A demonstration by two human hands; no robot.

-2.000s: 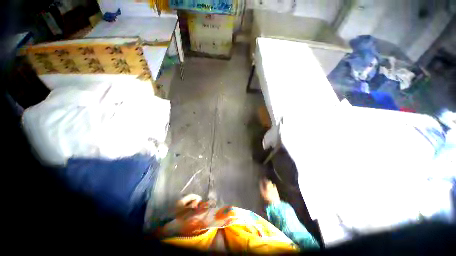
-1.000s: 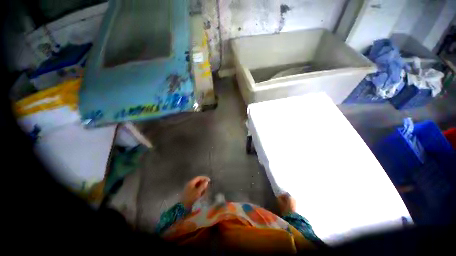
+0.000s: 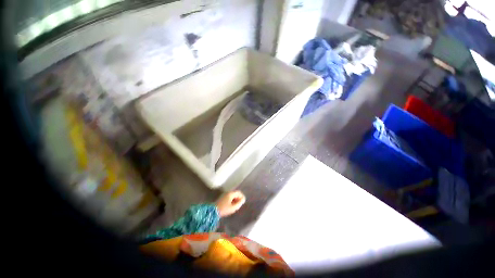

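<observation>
My left hand point(image 3: 230, 202), in a teal patterned sleeve, is at the lower middle, in front of the near corner of a large cream trolley tub point(image 3: 182, 155). Its fingers look curled, but the blur hides whether anything is in them. I cannot tell if it touches the tub. The tub holds a long pale strip point(image 3: 220, 130) and a small greyish heap point(image 3: 258, 108). My right hand is not in view.
A bright white worktable point(image 3: 325, 222) is at the lower right. Beyond it are a blue crate point(image 3: 388, 163) with light blue cloth and a red crate point(image 3: 429, 115). Blue garments point(image 3: 323, 62) are heaped behind the tub. A blurred yellow-marked object point(image 3: 92, 157) is at left.
The view has turned right and moved closer to the tub, which now fills the middle. The teal board has left the view. My right hand has gone out of view.
</observation>
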